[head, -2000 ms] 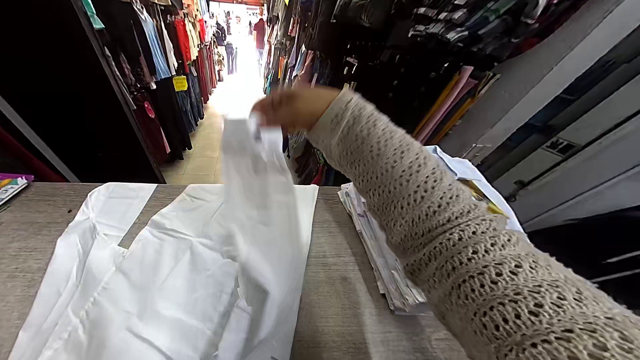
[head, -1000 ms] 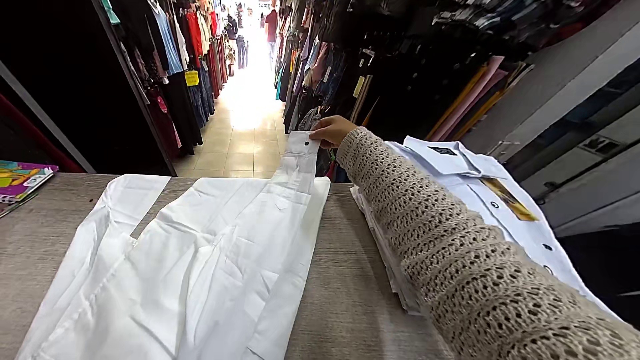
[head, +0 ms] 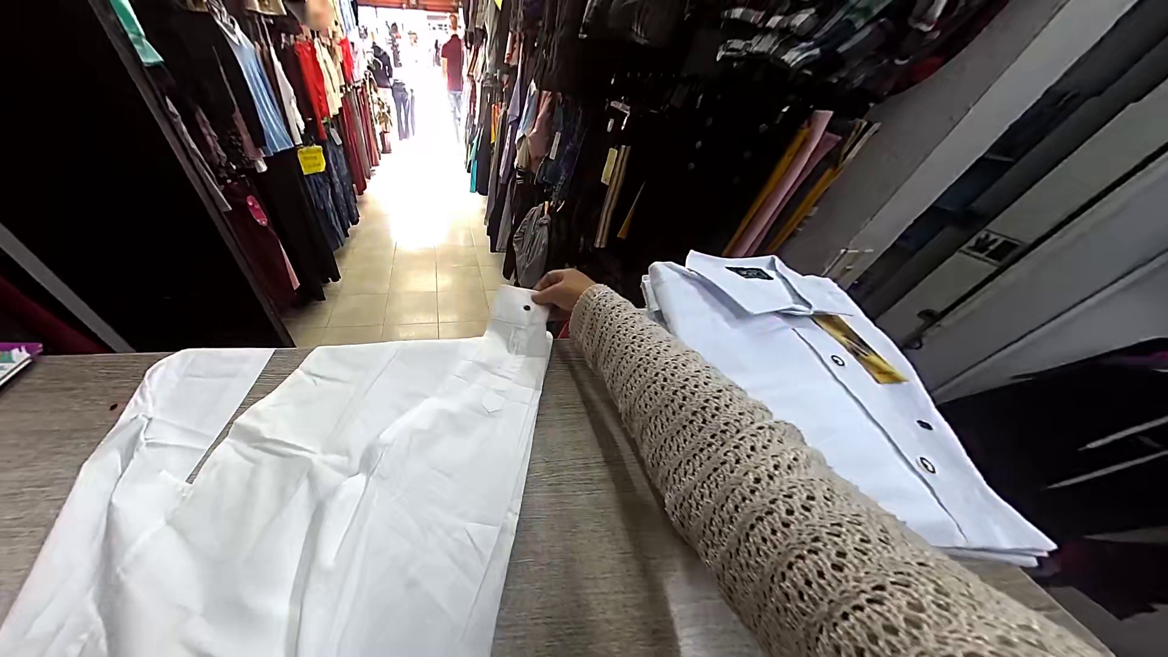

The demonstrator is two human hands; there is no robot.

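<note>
A white long-sleeved shirt [head: 301,493] lies spread on the grey wood-grain table, running off the bottom of the view. One sleeve lies along its left side. The other sleeve's buttoned cuff [head: 518,308] is at the far table edge, with my right hand [head: 564,290] pinching its corner between thumb and fingers. A beige knitted sleeve covers my right arm and crosses the view to the lower right. Beyond that arm, a folded white shirt [head: 757,356] with dark-rimmed buttons and a gold-coloured tag rests on the right of the table. My left hand is not in view.
The grey wood-grain table [head: 584,511] ends at a far edge before a tiled aisle [head: 411,283]. Clothes racks [head: 319,109] line both sides of it. A colourful printed item [head: 14,360] lies at the table's far left. A person in red [head: 453,64] stands down the aisle.
Two seconds ago my right hand held the blurred white fabric raised above the table; now the sleeve lies flatter along the shirt's right side, its cuff still in my fingers.
</note>
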